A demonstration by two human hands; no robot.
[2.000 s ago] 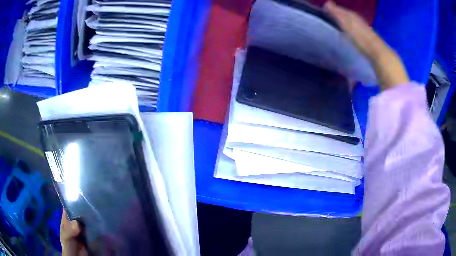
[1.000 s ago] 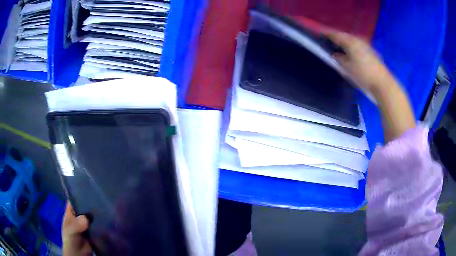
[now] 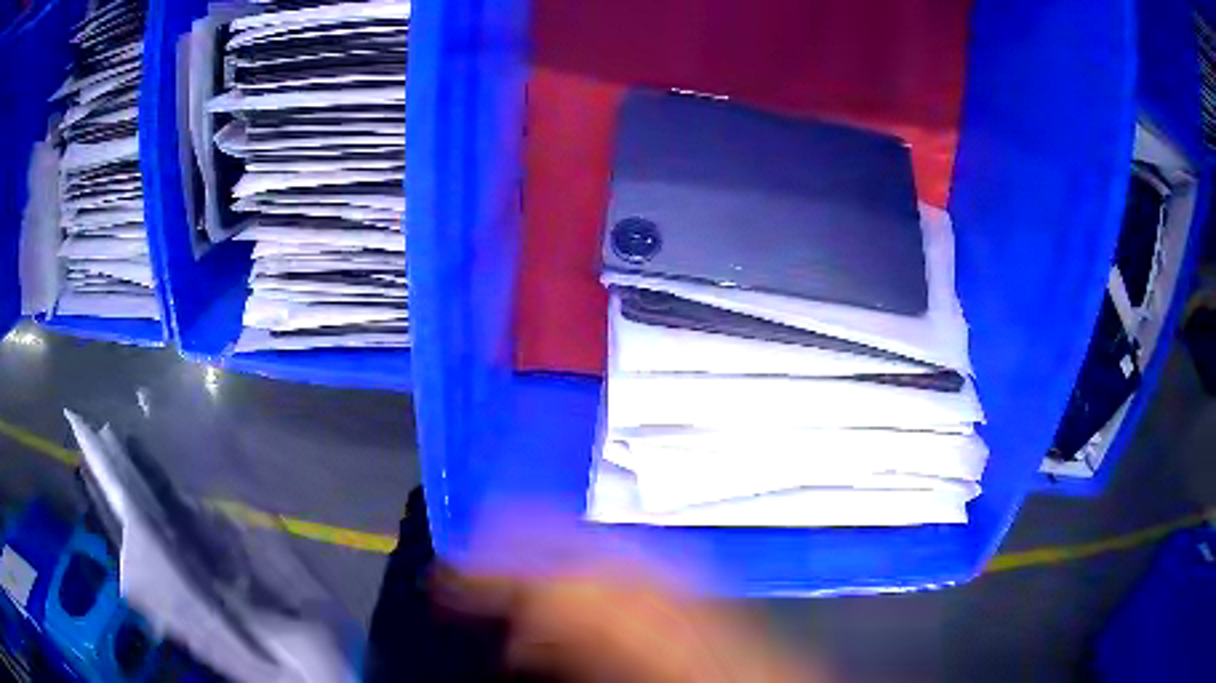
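A grey-blue tablet housing (image 3: 767,200) with a round black circle near one corner lies on a row of white-sleeved panels (image 3: 800,454) in the blue tote (image 3: 467,440) before me. Another dark panel edge shows just under it. A blurred bundle of white-sleeved panels (image 3: 200,574) is at the lower left, outside the tote. My right hand (image 3: 600,620) is a blur at the bottom centre, by the tote's near edge; its grip cannot be told. My left hand is not visible.
Two totes at the left hold packed rows of sleeved panels (image 3: 327,187). A tote at the right (image 3: 1158,334) holds dark items with white edges. Red liner (image 3: 560,240) shows in the middle tote. Light-blue plastic stools (image 3: 87,580) stand at the lower left.
My right hand has left the tote and moved down and left. The grey-blue housing now lies flat on the row. The panel bundle has moved down and left, and my left hand no longer shows.
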